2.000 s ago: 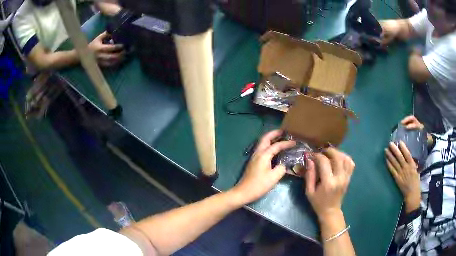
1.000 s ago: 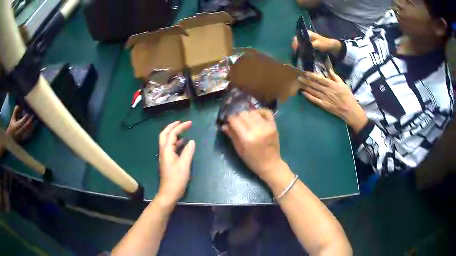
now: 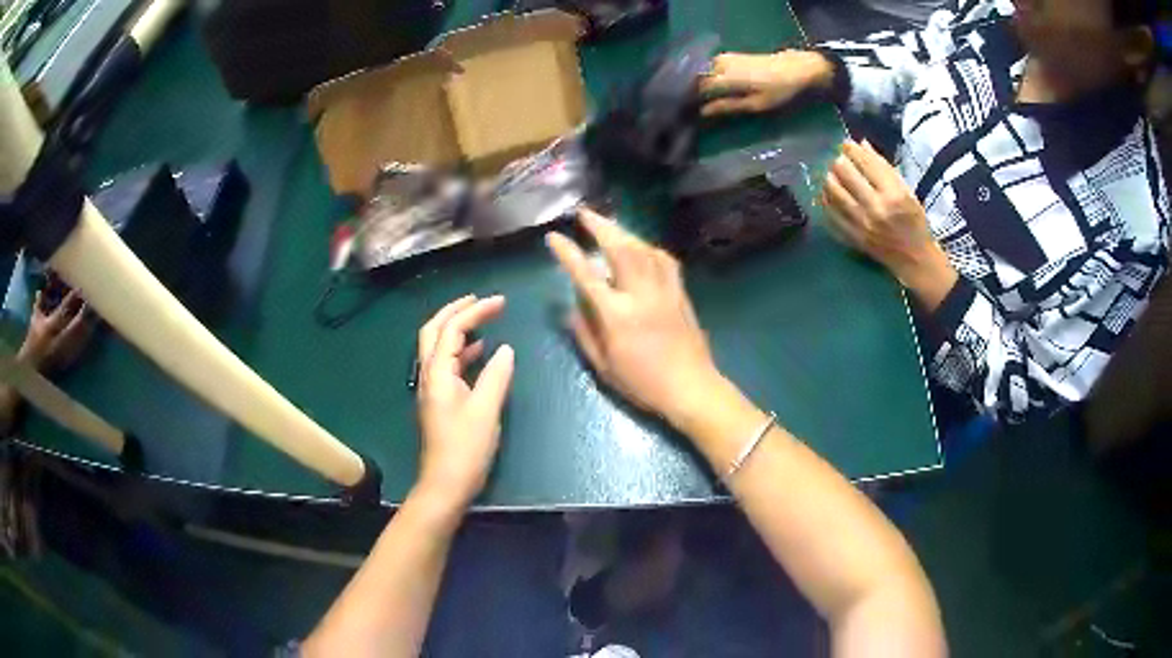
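Note:
Two open cartons stand side by side beyond my hands. The left carton's brown lid (image 3: 390, 133) and the right carton's brown lid (image 3: 518, 90) are raised behind shiny clear bags (image 3: 411, 221). My right hand (image 3: 632, 309) is blurred, above the table just in front of the right carton, fingers spread and empty. My left hand (image 3: 463, 392) hovers over the green table (image 3: 566, 450) near its front edge, fingers apart and empty. A small black stick (image 3: 414, 373) lies beside its fingers. A black cable (image 3: 337, 302) lies left of the cartons, its red plug blurred.
A person in a patterned top (image 3: 1028, 231) sits at the right, one hand at a blurred dark object (image 3: 662, 103). An open dark box (image 3: 739, 216) lies before them. Cream tubes (image 3: 212, 341) cross the left foreground. Black cartons (image 3: 161, 231) stand left; a large dark case (image 3: 289, 52) is behind.
The third carton with its brown lid has left my right hand's place, and that hand is now off it, fingers spread. The other person's hand has moved back with a dark object.

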